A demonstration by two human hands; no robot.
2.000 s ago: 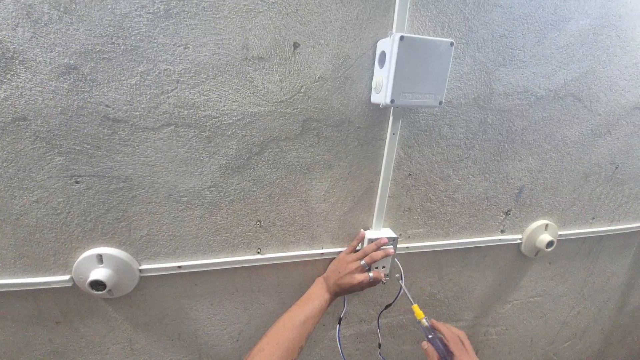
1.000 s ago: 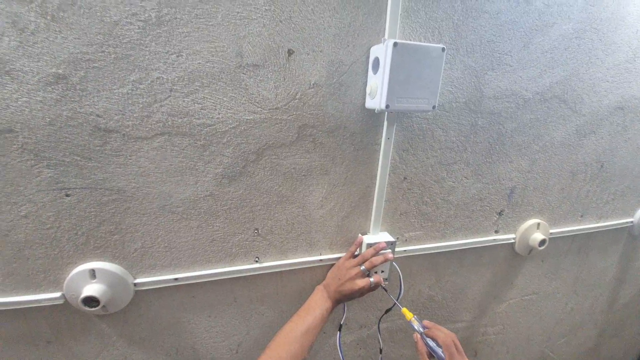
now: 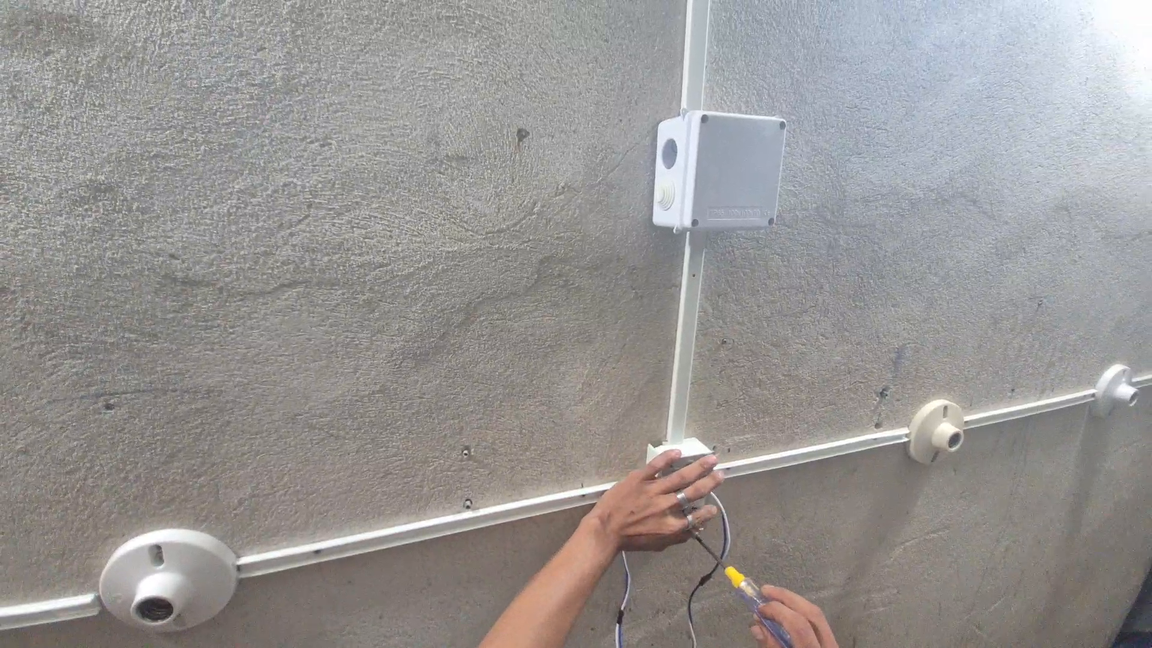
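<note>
My left hand [image 3: 661, 504], with rings on its fingers, is spread over a small white electrical box [image 3: 686, 449] on the wall and presses against its front, covering most of it. In my right hand [image 3: 790, 617], at the bottom edge, is a screwdriver [image 3: 735, 577] with a clear handle and a yellow collar. Its thin shaft points up and left, and the tip reaches the lower edge of the box by my left fingers, where contact is hard to make out. Thin wires [image 3: 725, 531] with dark taped spots hang below the box.
A grey junction box [image 3: 736, 171] sits above on vertical white trunking [image 3: 686, 342]. Horizontal trunking [image 3: 405, 535] crosses the rough wall, carrying a large white lamp holder [image 3: 168, 580] at left, a cream one [image 3: 936, 432] and another white one [image 3: 1116, 391] at right.
The screwdriver in my right hand has moved up and left, its tip now at the box's lower edge. My left hand still lies on the box, now covering more of its front.
</note>
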